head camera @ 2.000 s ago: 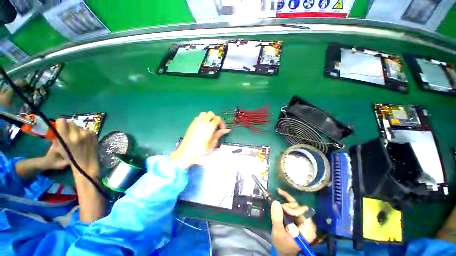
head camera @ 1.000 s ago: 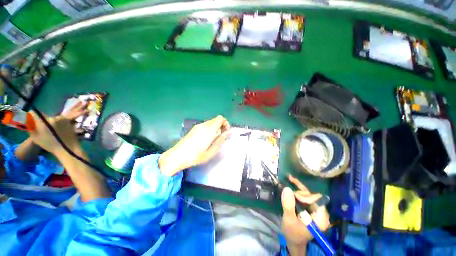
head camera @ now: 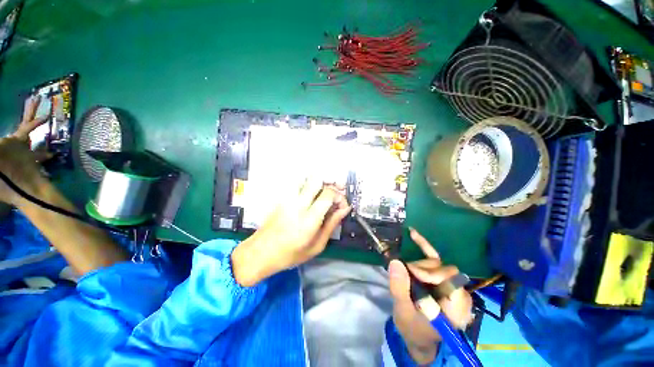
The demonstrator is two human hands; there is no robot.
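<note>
The opened tablet unit (head camera: pixel 233 161) lies flat on the green mat in front of me, black-edged with a bright silver-white inside. My left hand (head camera: pixel 301 228) is over its lower middle, thumb and fingers pinched together near the iron's tip; what the fingers hold is too small to tell. My right hand (head camera: pixel 430 301) holds the soldering iron (head camera: pixel 448 333) like a pen, blue handle towards me. Its thin metal tip points up and left over the tablet's board end, close to my left fingertips. Whether the tip touches the board is unclear.
Red wired components (head camera: pixel 376 59) lie beyond the tablet. The solder spool (head camera: pixel 123 197) and mesh disc (head camera: pixel 100 142) stand left. The tape roll (head camera: pixel 439 172), fume fan (head camera: pixel 502 86), blue ridged box (head camera: pixel 538 236) and yellow sponge (head camera: pixel 624 269) are right. Another person's arm (head camera: pixel 68 215) works at far left.
The view has tilted down and closer. My left hand has moved from the tablet's far edge down to its lower middle, beside the iron's tip. My right hand still holds the iron.
</note>
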